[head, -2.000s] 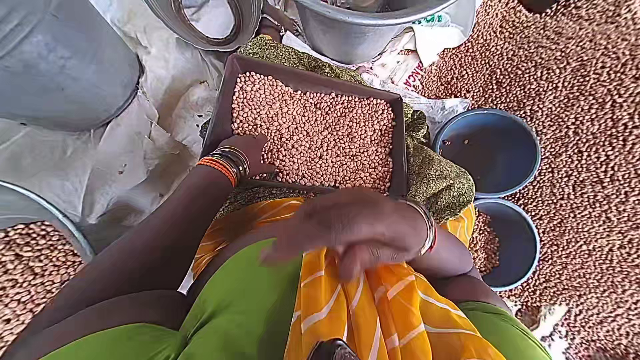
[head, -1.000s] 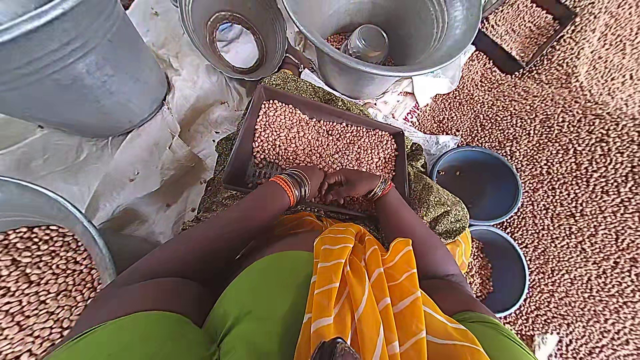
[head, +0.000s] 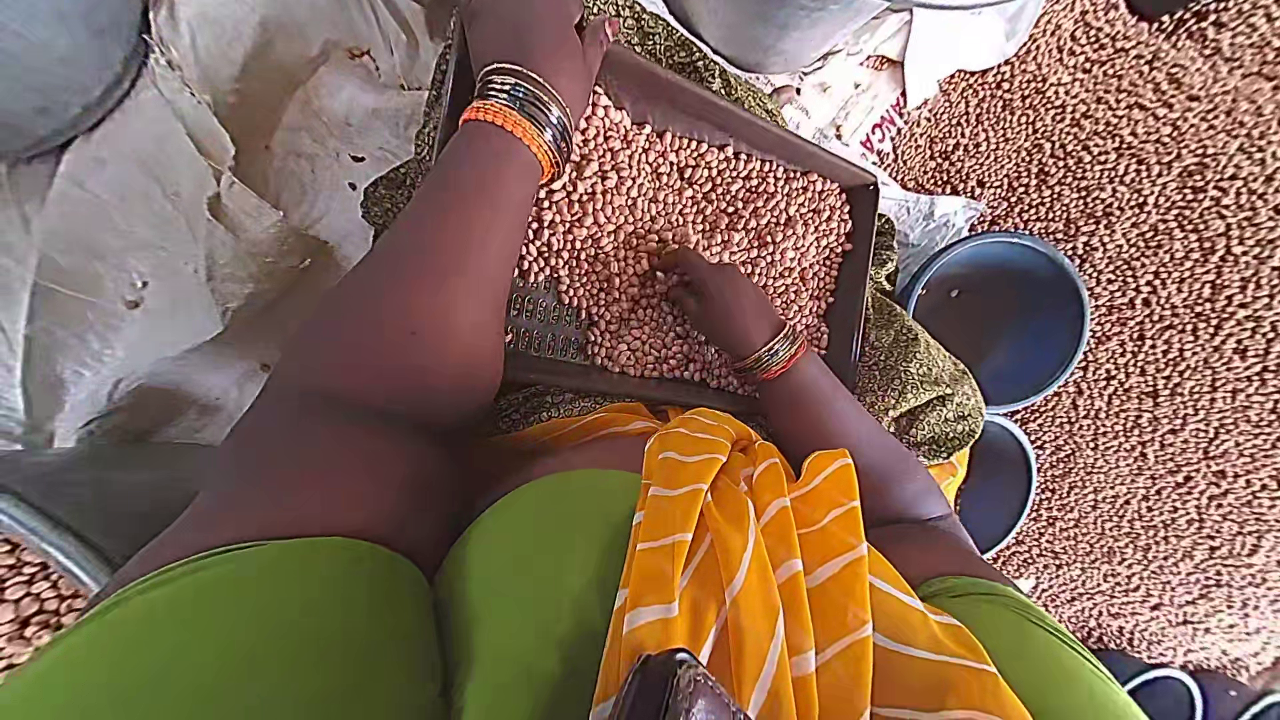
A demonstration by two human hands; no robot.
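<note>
A dark rectangular sieve tray [head: 745, 115] with a slotted bottom lies across my lap on patterned cloth. Reddish-brown peanut kernels [head: 660, 210] cover most of it; the slots show bare at its lower left. Over the tray's upper left corner is my left hand [head: 540, 45], its fingers partly cut off by the top edge of the view, so its hold cannot be told. My right hand [head: 720, 300] reaches into the kernels near the middle, fingertips bent down among them; whether it pinches a kernel is not clear.
Two blue-grey basins [head: 1000, 320] [head: 1000, 480] stand right of my lap. Beyond them a wide spread of peanut kernels [head: 1150, 300] covers the floor. A metal vessel [head: 780, 30] is at the top, another metal container [head: 65, 70] at upper left, and a rimmed tub of peanuts [head: 55, 540] at lower left.
My hands, together at the tray's near edge one second ago, are now apart: the left has moved to the far left corner, the right into the kernels. The view has shifted.
</note>
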